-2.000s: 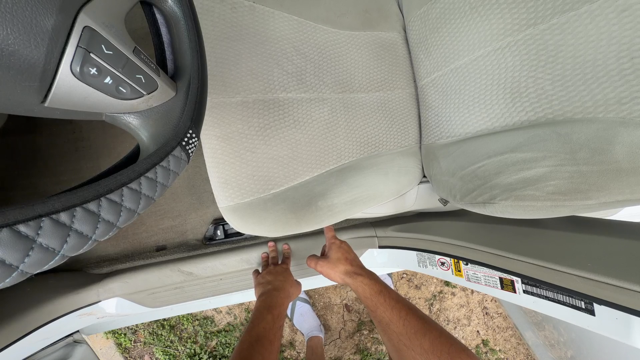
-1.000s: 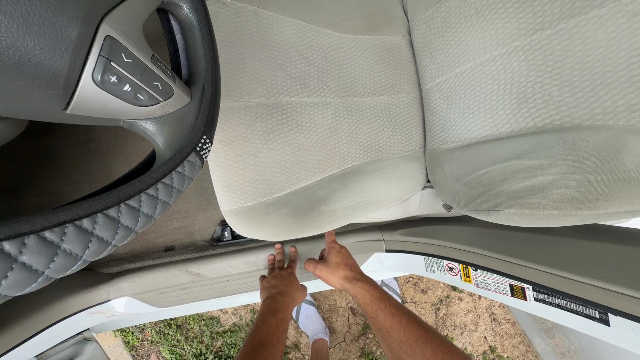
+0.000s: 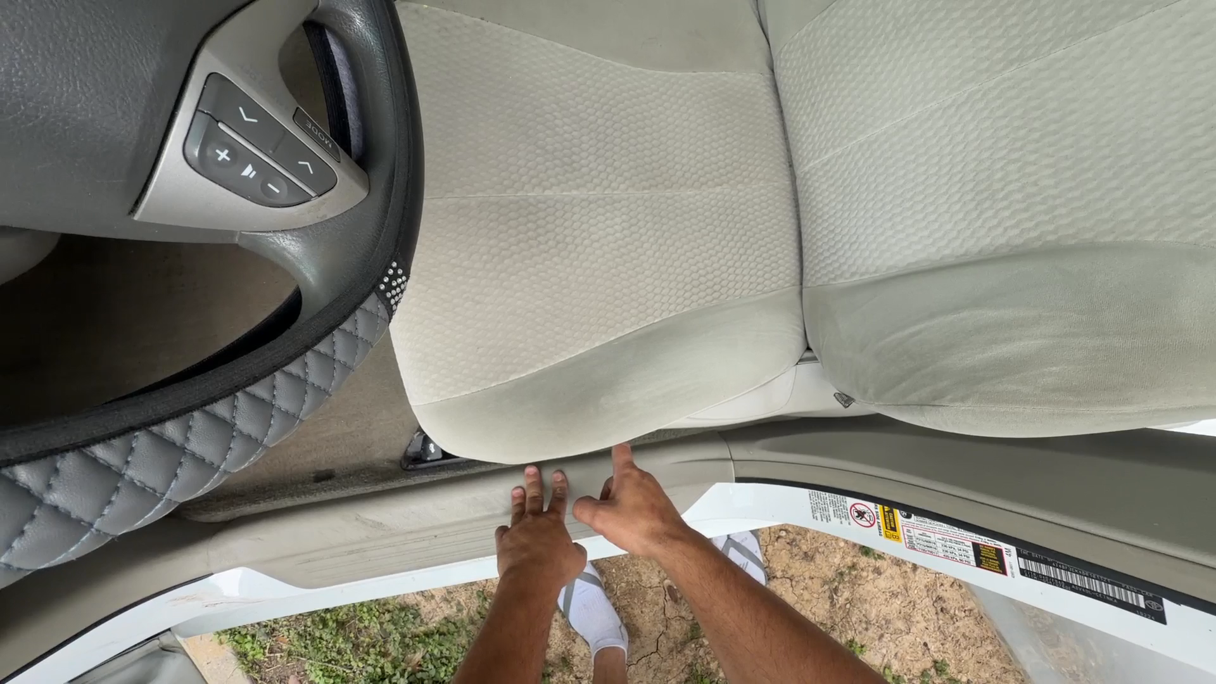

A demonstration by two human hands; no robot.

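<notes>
A light grey fabric car seat cushion spans the middle of the head view. At its lower edge, my left hand rests on the beige door sill trim, fingers apart and fingertips near the cushion's side, holding nothing. Just to its right is my right hand, its index finger extended to the cushion's edge and its thumb out toward my left hand. It holds nothing; its other fingers are curled. The seat backrest lies to the right.
A steering wheel with a quilted grey cover fills the left side. A dark seat rail end shows by the cushion's front corner. Printed labels are on the white door frame. Below are dry soil, green plants and feet in white socks.
Both hands stay at nearly the same place by the cushion's lower edge. The view has shifted slightly, with more of the steering wheel showing.
</notes>
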